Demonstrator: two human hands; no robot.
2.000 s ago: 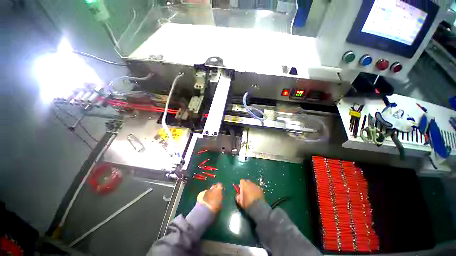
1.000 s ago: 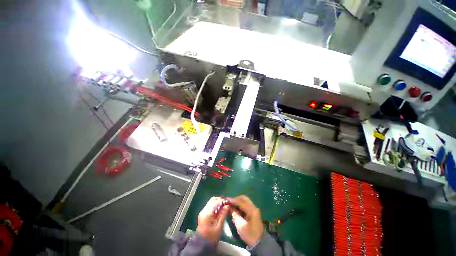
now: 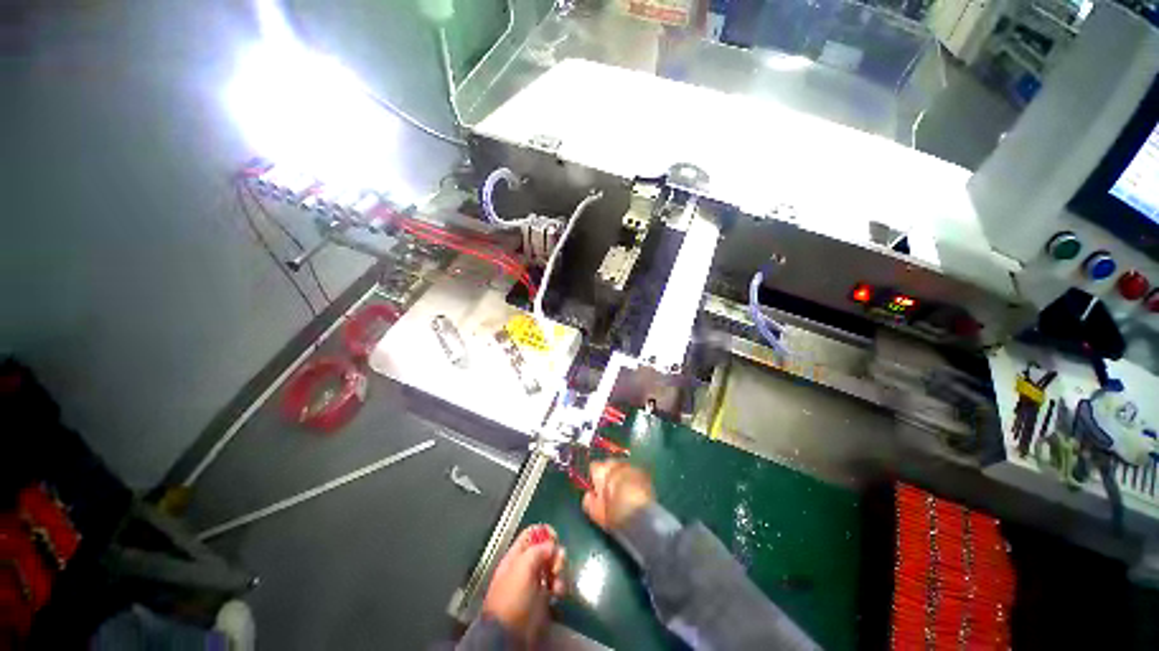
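My left hand (image 3: 524, 579) is closed around short red wires (image 3: 539, 534) at the front left edge of the green mat (image 3: 712, 509). My right hand (image 3: 619, 496) is at the mat's left corner, fingertips down at a red piece beside the outfeed (image 3: 568, 426); whether it grips the piece is unclear. A few more red wires (image 3: 610, 446) lie just behind that hand. The black parts tray (image 3: 874, 560) at the right holds rows of red wires (image 3: 951, 572) and is cut off by the lower edge.
Whitish scraps (image 3: 747, 515) lie on the mat. The transfer arm (image 3: 680, 293) stands behind it. Red wire coils (image 3: 324, 392) are at the left. Hand tools (image 3: 1036, 404) lie on the white shelf at right. The control panel (image 3: 1125, 191) is partly cut off. A second tray with red pieces (image 3: 32, 547) is far left.
My hands have parted: my right hand moved up to the red pieces by the outfeed, my left stays lower left with red wires. The view has shifted left.
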